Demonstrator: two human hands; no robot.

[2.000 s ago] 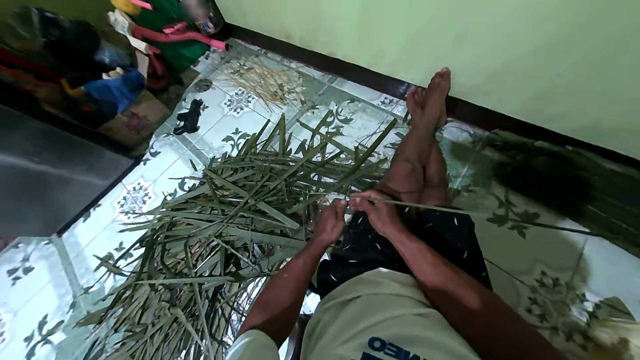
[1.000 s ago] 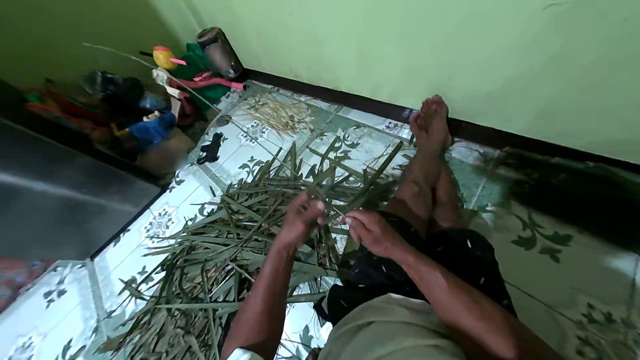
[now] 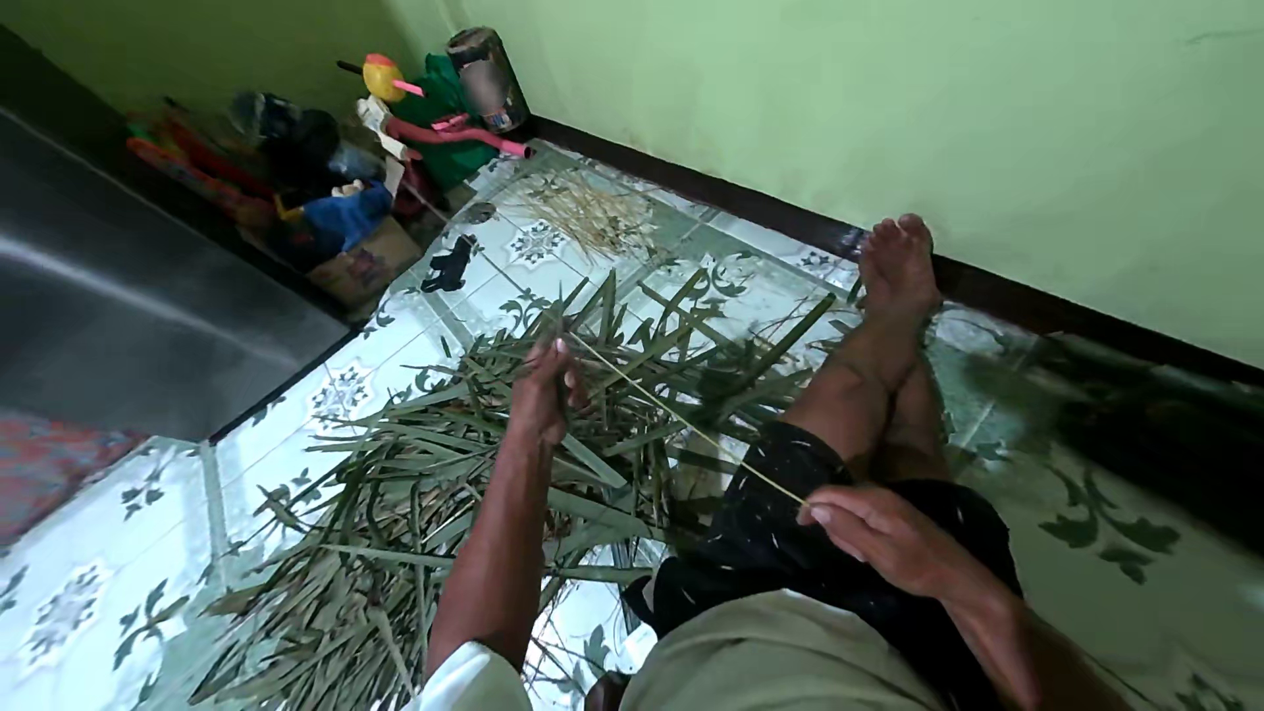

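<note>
A thin pale leaf rib runs taut between my two hands. My left hand pinches its far end above the heap of narrow green leaf strips, beside a blurred bit of leaf at the fingertips. My right hand grips the near end over my dark shorts. The heap spreads on the tiled floor to the left of my crossed legs. Beyond it, a small loose bundle of pale ribs lies near the wall.
A dark metallic panel stands at left. In the corner are a cardboard box, a blue cloth, toys and a dark cylindrical container. A small black object lies on the tiles. A green wall runs along the far side.
My hands, close together one second ago, are now far apart, with the right drawn back toward my body and the thin rib stretched between them.
</note>
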